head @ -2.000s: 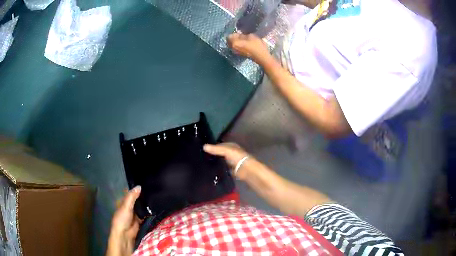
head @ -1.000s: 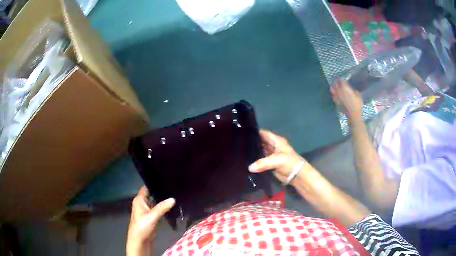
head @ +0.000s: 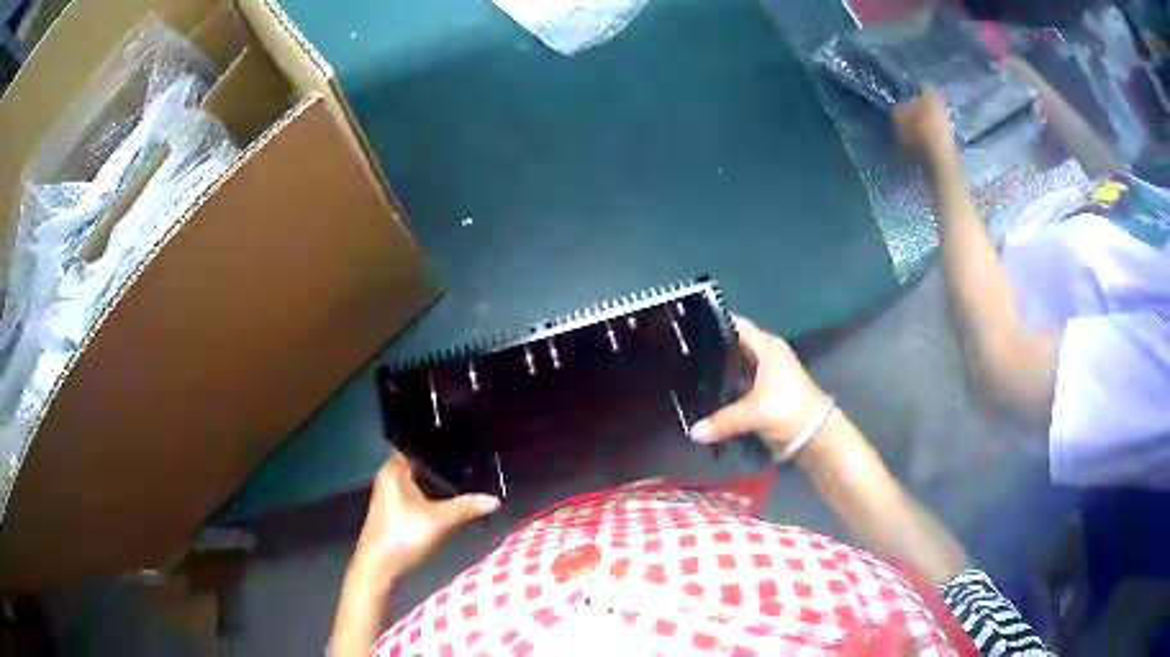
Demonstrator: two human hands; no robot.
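A black heatsink housing (head: 565,398) is held in front of my checked apron, over the near edge of the bench. Its comb-like fins run along the far edge, and its inside with small bright studs faces me. My left hand (head: 417,513) grips the near left corner, thumb on the inside. My right hand (head: 770,398) grips the right side, thumb inside and fingers behind. The fingers behind the housing are partly hidden.
An open brown carton (head: 218,321) with bubble bags (head: 96,244) stands at left. The green bench (head: 616,154) lies ahead, with a pale bubble bag (head: 571,19) at its far side. At right a co-worker's arm (head: 969,282) reaches over a clear bag on bubble wrap (head: 905,231).
The housing has tilted, so its finned edge now shows. My view has turned toward the carton, which appears larger at left. The co-worker's clear bag has moved lower over the wrap.
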